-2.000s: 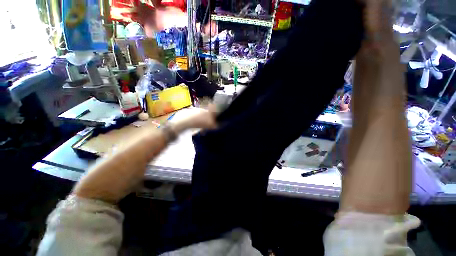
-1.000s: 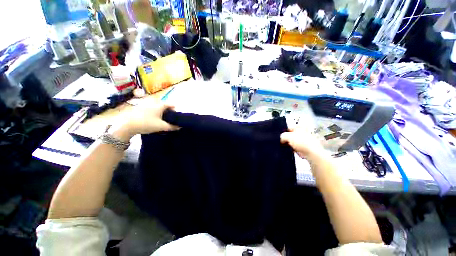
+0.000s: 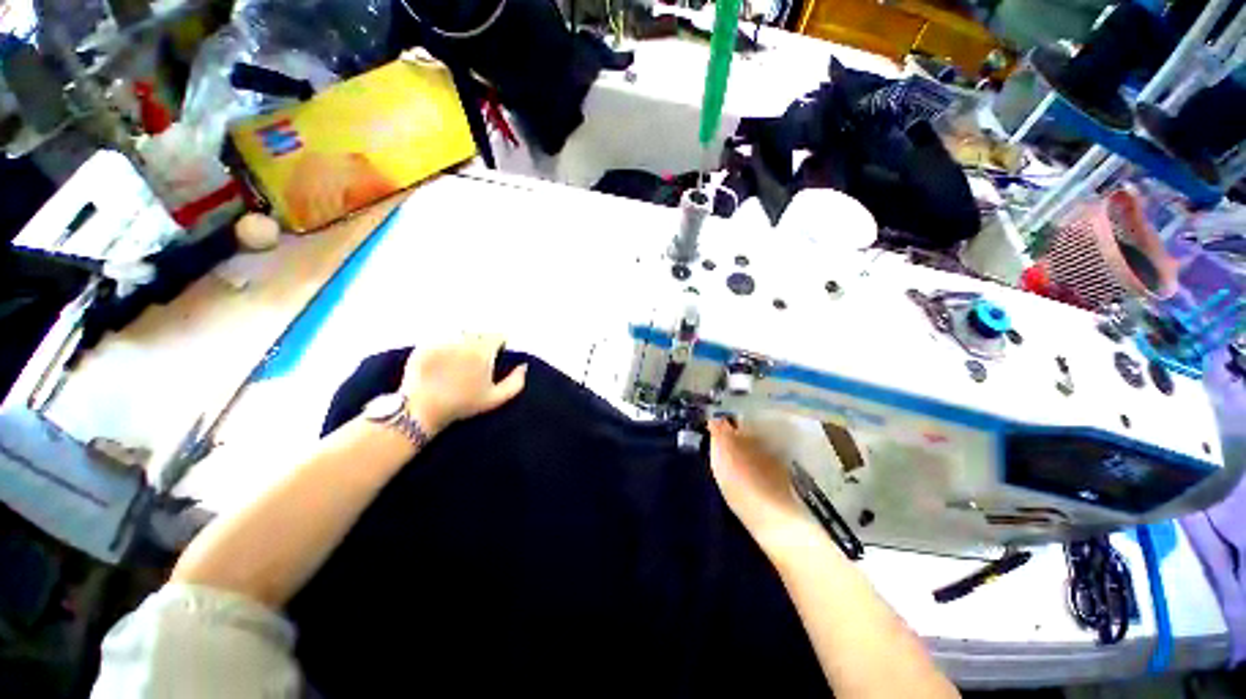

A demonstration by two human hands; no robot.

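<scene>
The dark garment piece (image 3: 547, 546) lies across the machine table's left part and hangs over the front edge. Its top edge runs to the presser foot (image 3: 690, 426) at the left end of the white sewing machine (image 3: 875, 410). My left hand (image 3: 458, 378) rests on the cloth left of the needle, thumb apart from the fingers. My right hand (image 3: 745, 471) is at the cloth edge just right of the presser foot; its fingertips are partly hidden by the machine head, and the cloth edge seems pinched there.
A yellow box (image 3: 358, 144) stands at the back left. Slim black snips (image 3: 827, 512) and a small dark tool (image 3: 981, 576) lie under and before the arm. A coiled black cord (image 3: 1100, 587) lies at right. Dark cloth (image 3: 888, 164) is piled behind.
The cloth, held up between both hands before, now lies on the table with its edge at the presser foot. Both hands have moved to the needle area. The view has moved closer.
</scene>
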